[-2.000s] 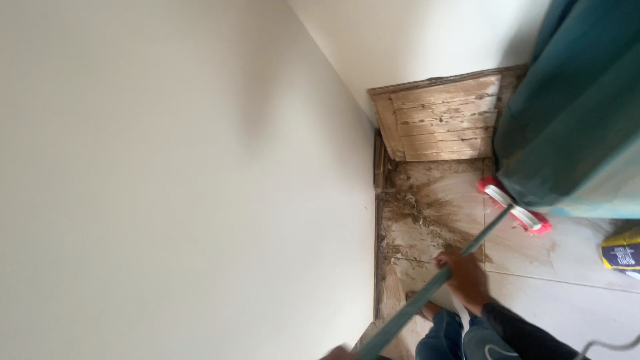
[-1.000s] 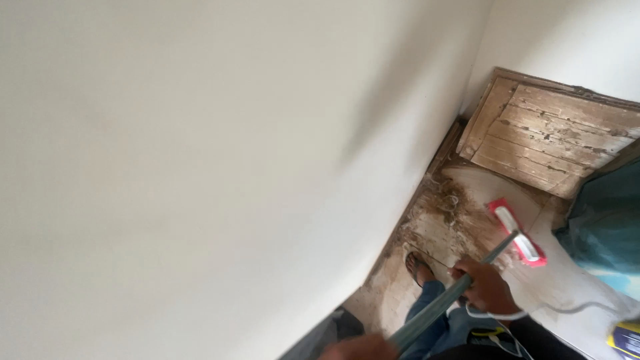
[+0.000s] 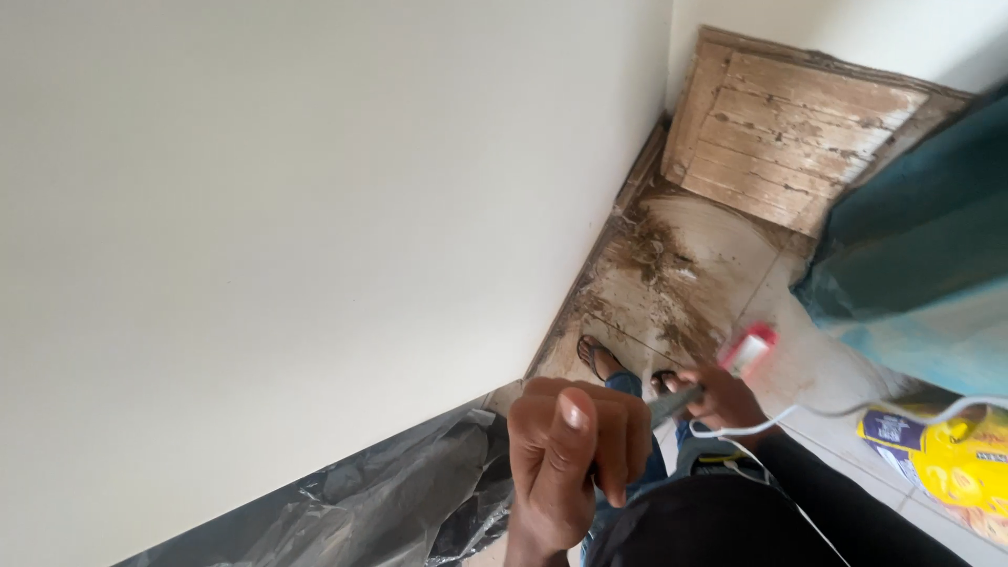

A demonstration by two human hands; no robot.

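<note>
My left hand [image 3: 579, 453], large and close in the lower middle, is closed around the upper end of a grey-green pole [image 3: 673, 405]. Lower on the same pole, my right hand [image 3: 720, 402] grips it from the right. A red and white brush or mop head [image 3: 748, 349], blurred, shows on the floor just beyond my right hand; its join to the pole is hidden behind that hand. Brown wet dirt and debris [image 3: 657, 264] are smeared over the pale floor tiles, above my sandalled feet [image 3: 600, 356].
A worn wooden panel [image 3: 787, 134] stands at the far wall. Teal fabric [image 3: 913, 260] hangs at right, above a yellow printed bag [image 3: 953, 457]. Black plastic sheeting [image 3: 378, 496] lies along the white wall [image 3: 315, 236]. A white cable [image 3: 748, 431] crosses my right forearm.
The brush head has come closer to my feet, and my left hand has risen into fuller view. Both hands stay on the pole. The view has swung left.
</note>
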